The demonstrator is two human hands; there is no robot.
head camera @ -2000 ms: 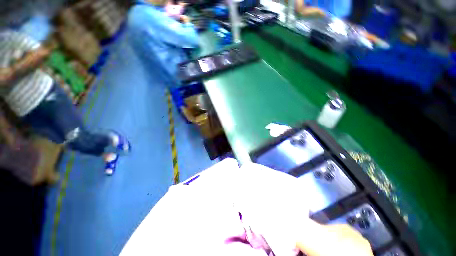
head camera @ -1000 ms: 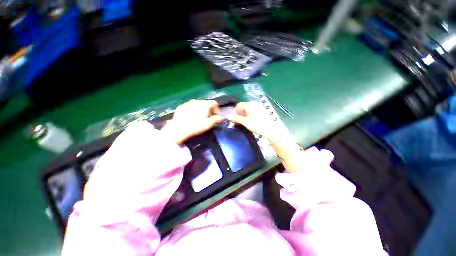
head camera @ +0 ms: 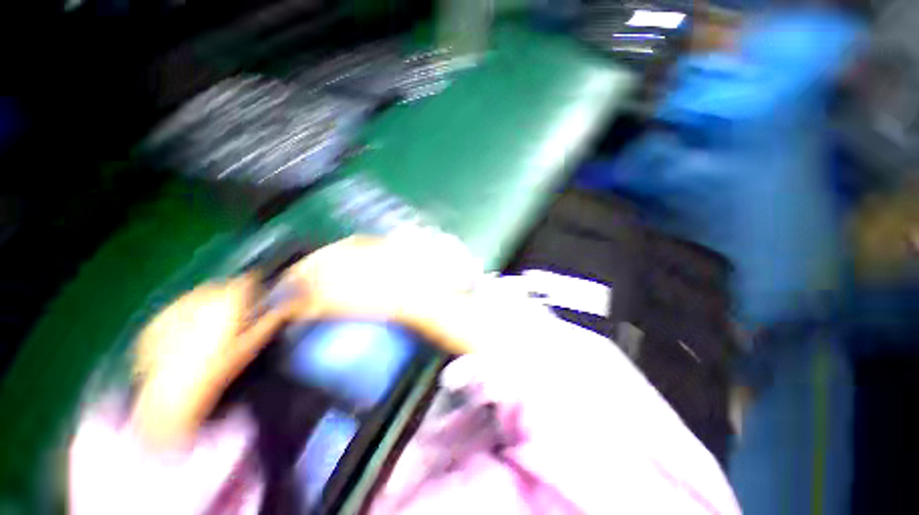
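Note:
The frame is strongly blurred. My left hand (head camera: 197, 352) is over the far end of the black phone tray (head camera: 277, 407) at the lower left. My right hand (head camera: 378, 287) reaches over the same end from the right. The fingertips of both hands meet or nearly meet at the top of a glossy bluish phone unit (head camera: 355, 354). Whether they hold anything small there cannot be told. A second bluish unit (head camera: 327, 453) lies in the tray nearer to me.
Blurred shiny clear packs (head camera: 257, 126) lie beyond the hands. A pale carrier strip (head camera: 373, 204) lies just past my right hand on the green bench (head camera: 453, 151). A dark surface (head camera: 645, 292) is right of the bench, and a person in blue (head camera: 776, 181) stands at the right.
The view has swung to the right since one second ago, so the tray, hands and packs appear farther left. Both hands remain together at the tray's far end. The person in blue shows more fully.

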